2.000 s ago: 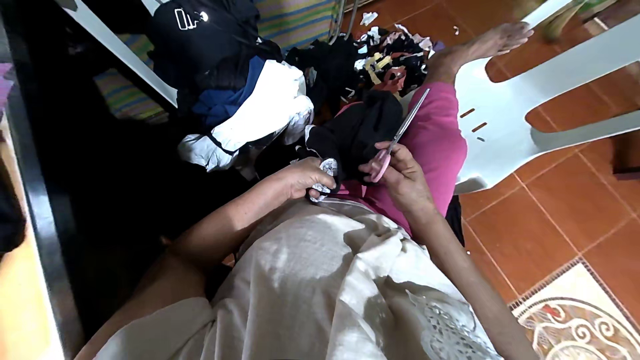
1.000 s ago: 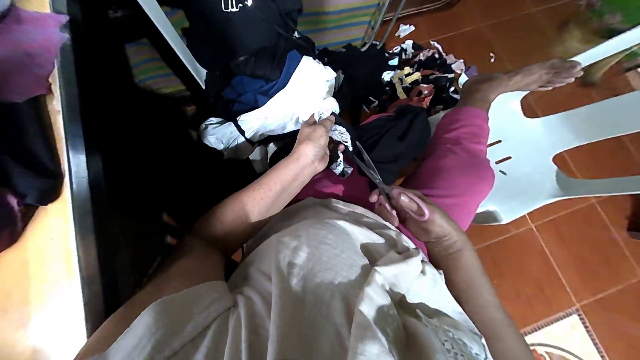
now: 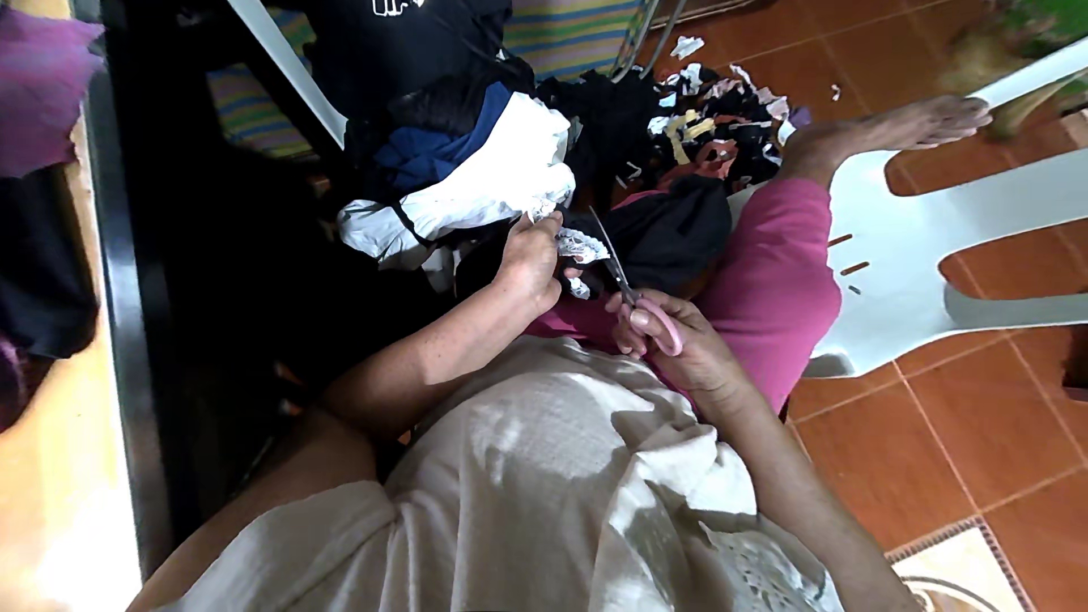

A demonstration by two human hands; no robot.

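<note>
My left hand (image 3: 531,262) grips a piece of dark fabric with a white patterned part (image 3: 581,246) sticking out to its right. My right hand (image 3: 671,333) holds scissors (image 3: 623,285) by their pink handles, thumb and fingers in the loops. The blades point up and away, right beside the edge of the white patterned part; whether they touch it, I cannot tell. White cloth (image 3: 493,174) and dark blue cloth (image 3: 429,153) lie heaped just beyond my left hand. Black cloth (image 3: 671,229) rests past the scissors, next to my pink-clad leg.
Small fabric scraps (image 3: 714,127) lie in a pile beyond my lap. My bare foot rests on a white plastic chair (image 3: 901,246) at the right, over a tiled floor (image 3: 884,442). A dark-edged table (image 3: 123,340) with purple and black cloth stands at the left.
My left hand has moved away from my body, toward the white cloth, with the fabric. The scissors, upright near my left hand two seconds ago, now point at the white patterned part.
</note>
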